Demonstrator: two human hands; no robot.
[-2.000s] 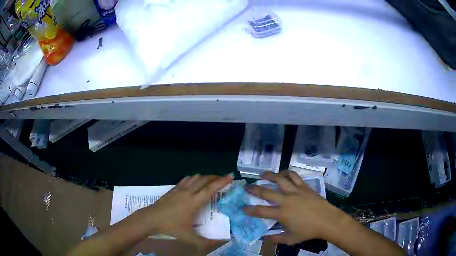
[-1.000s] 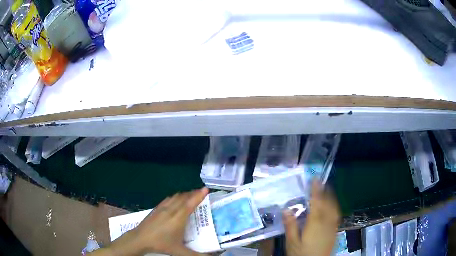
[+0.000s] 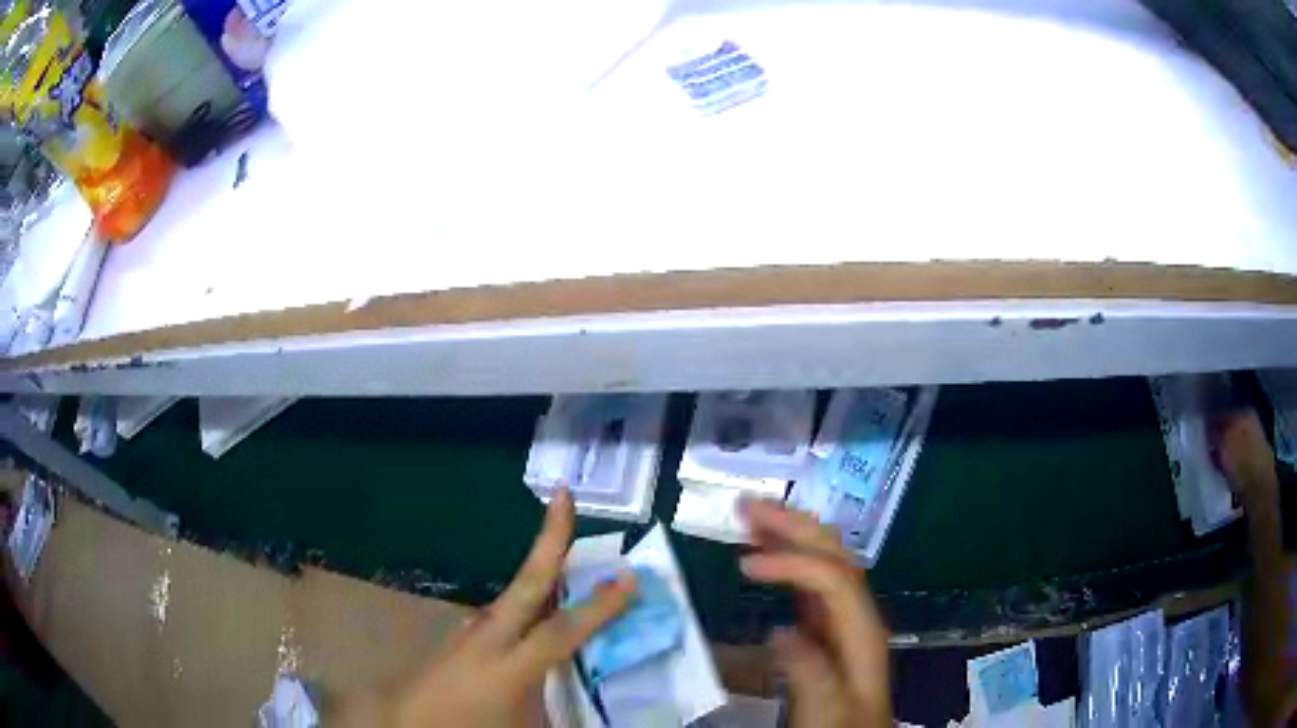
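Note:
A small tray with white card sides and a light blue packet in it is tilted in front of me at the lower middle. My left hand holds it from the left, one finger lying over the packet. My right hand is blurred, just right of the tray and apart from it, with its fingers spread and nothing seen in it. Its fingertips overlap the near end of a boxed tray on the belt. The lower parts of both hands are cut off or blurred.
The dark green belt carries several clear trays, one with a blue packet. Another person's hand touches a tray at the far right. Stacked empty trays stand lower right. A white shelf overhangs the belt.
The long tray with its printed white piece, earlier held lengthwise between both hands, no longer shows that way; a tilted tray is at my left hand. My right hand moved left. Another person's hand appeared far right.

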